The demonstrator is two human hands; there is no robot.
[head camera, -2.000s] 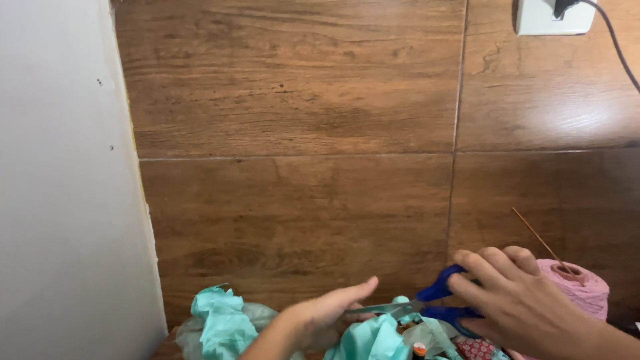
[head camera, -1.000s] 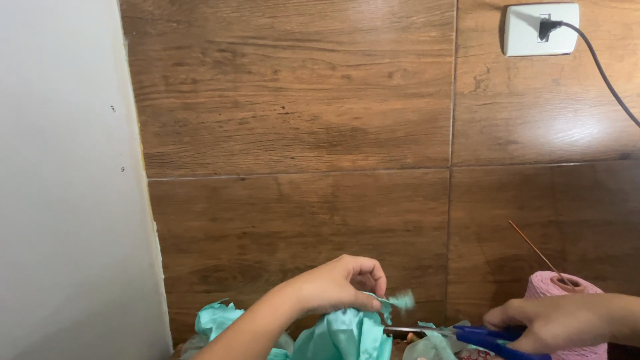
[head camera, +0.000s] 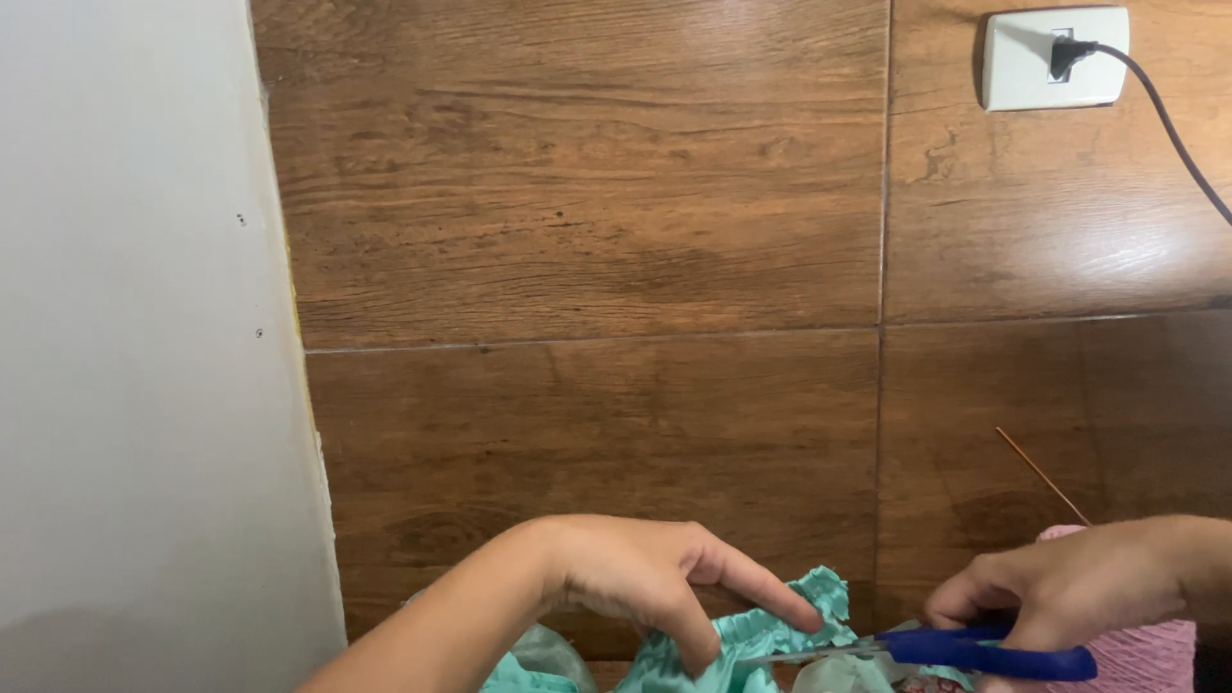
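My left hand (head camera: 654,587) pinches a gathered piece of turquoise satiny fabric (head camera: 751,630) at the bottom centre, thumb and forefinger on its ruffled edge. From the right, my right hand (head camera: 1068,587) holds blue-handled scissors (head camera: 991,654) by the handles. Their blades point left and lie against the fabric, just below my left fingertips; how far they are parted cannot be told. More turquoise fabric (head camera: 525,674) and some pale sheer material (head camera: 842,674) lie along the bottom edge, partly cut off by the frame.
A cone of pink yarn (head camera: 1145,645) stands at the lower right behind my right hand, with a thin brown stick (head camera: 1041,475) rising from it. Wood-look tiles (head camera: 577,241) fill the background. A white wall outlet (head camera: 1054,58) holds a black plug and cord. A pale wall (head camera: 144,337) borders the left.
My left hand has shifted its hold along the turquoise fabric, its ruffled edge now spread toward the right. The scissors' blades now lie across the fabric.
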